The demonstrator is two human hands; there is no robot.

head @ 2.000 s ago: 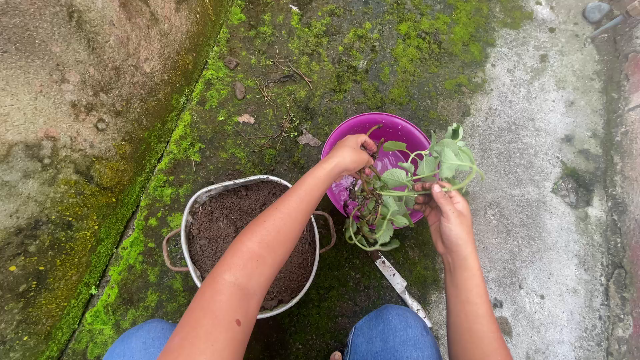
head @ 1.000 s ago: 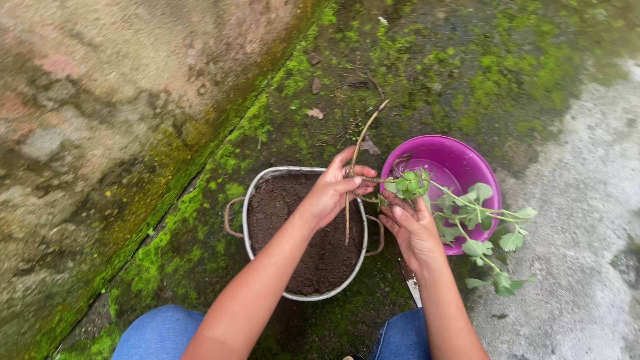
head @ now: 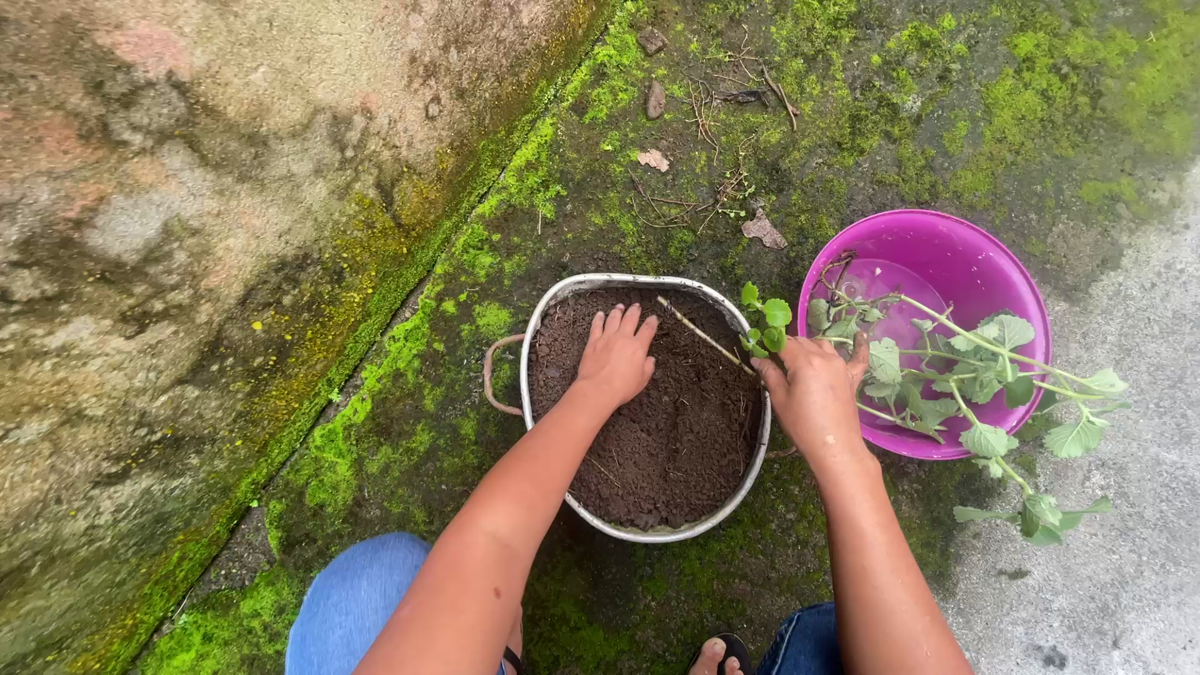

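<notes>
My left hand [head: 619,356] lies palm down with spread fingers on the dark soil [head: 656,441] in a metal pot [head: 644,534] with two side handles. In my right hand [head: 811,384], at the pot's right rim, is a leafy plant cutting [head: 773,323] with small green leaves; its bare stem reaches left over the soil. Right of that hand, long leafy stems [head: 994,356] lie in and over the edge of a magenta plastic basin [head: 1022,272]. Whether my right hand touches these stems as well is hard to tell.
A rough, stained wall [head: 234,187] rises at the left. Moss-covered ground [head: 525,187] with twigs, small stones and dry leaf pieces [head: 764,230] surrounds the pot. Bare grey concrete [head: 1125,562] is at the right. My knees and a sandalled foot are at the bottom.
My left hand has let go of the stem it held one second ago and now rests on the soil. The cutting is now in my right hand, while the long stems lie across the basin.
</notes>
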